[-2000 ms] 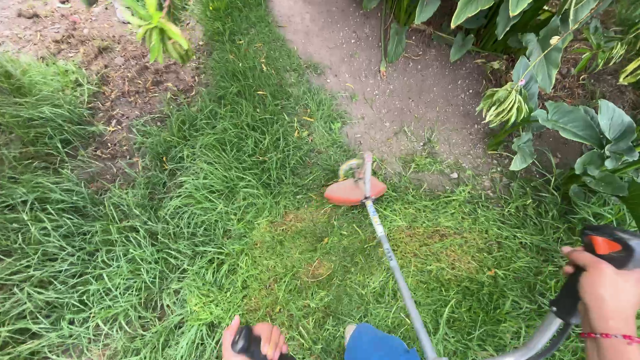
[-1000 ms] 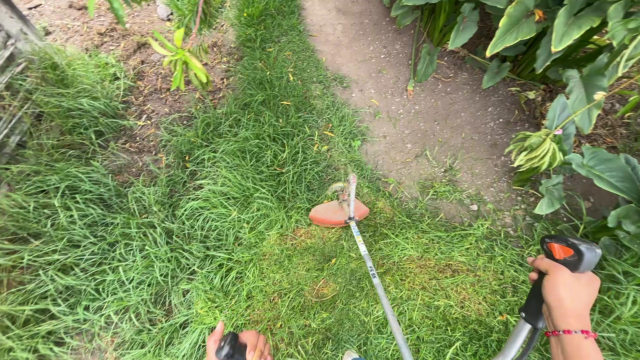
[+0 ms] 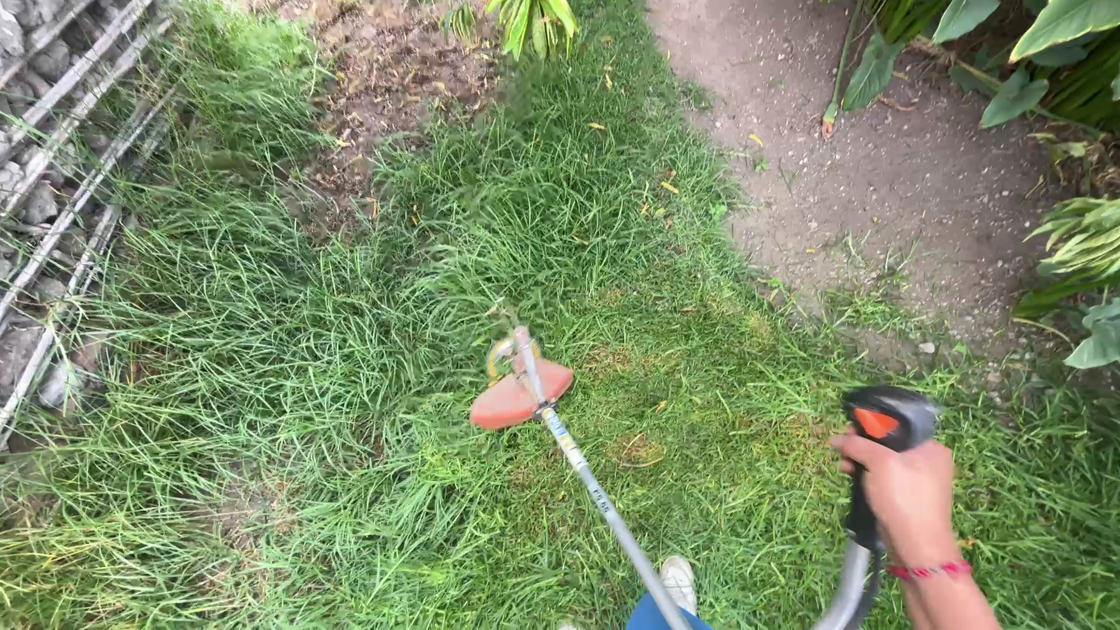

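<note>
A brush cutter's metal shaft (image 3: pixel 604 499) runs up from the bottom edge, tilted to the left, to its cutting head and orange guard (image 3: pixel 522 395) over the grass near the middle. At the lower right my right hand (image 3: pixel 910 494), with a red bracelet at the wrist, is closed around the black control grip (image 3: pixel 891 420) on the bent handlebar tube (image 3: pixel 847 586). My left hand is out of the frame. The cutting attachment is blurred and partly hidden behind the guard and shaft.
Tall grass (image 3: pixel 289 350) spreads on the left, beside metal poles (image 3: pixel 74 175) lying over grey rocks (image 3: pixel 61 385). A bare dirt path (image 3: pixel 840 184) passes on the right, with broad-leaved plants (image 3: pixel 1015 96) at its edge. A white shoe (image 3: pixel 678 582) stands low in the middle.
The cutter's head has swung left, off the edge of the dirt path and over to the tall grass. My left hand, on a black grip before, has gone out of view. The view has shifted left.
</note>
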